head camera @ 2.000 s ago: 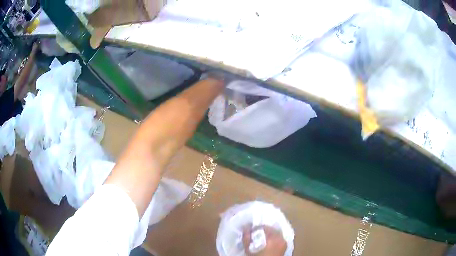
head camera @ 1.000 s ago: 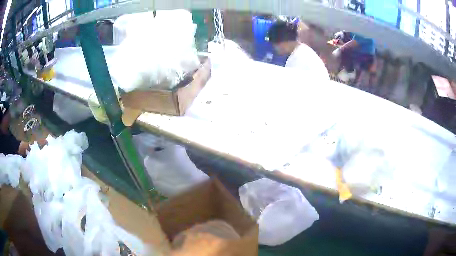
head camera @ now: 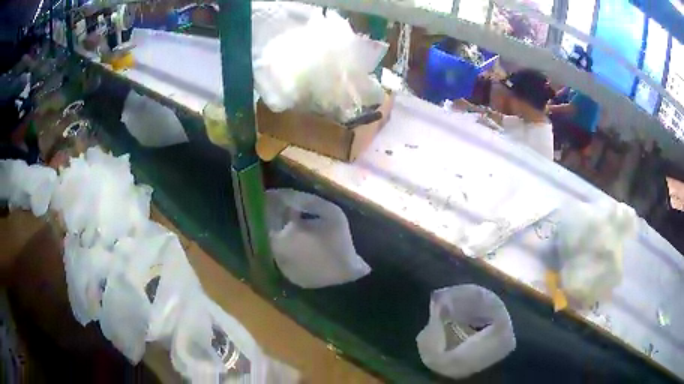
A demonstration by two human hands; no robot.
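Note:
Neither of my hands is in view. Nearest in front, a heap of crumpled white poly bags (head camera: 124,262) overlaps along the cardboard-covered bench (head camera: 217,277) at the left, with dark print on the lower ones. On the dark green conveyor belt (head camera: 382,300) lies an open bagged product (head camera: 469,341); its mouth gapes and something greyish shows inside, too blurred to name. A second white bag (head camera: 319,244) lies on the belt just right of the green post. A third bag (head camera: 152,121) lies further up the belt at the left.
A green upright post (head camera: 238,97) stands at the belt's near side. Beyond is a white-topped table (head camera: 442,172) with a carton (head camera: 322,135) full of white bags and a clear bag with a yellow strip (head camera: 592,255). Behind it are a blue bin (head camera: 459,71) and people (head camera: 529,124).
The view has tilted up and shifted. The hands seen two seconds ago, one on a round white bundle, are out of view, as is the open carton seen low in the frame one second ago.

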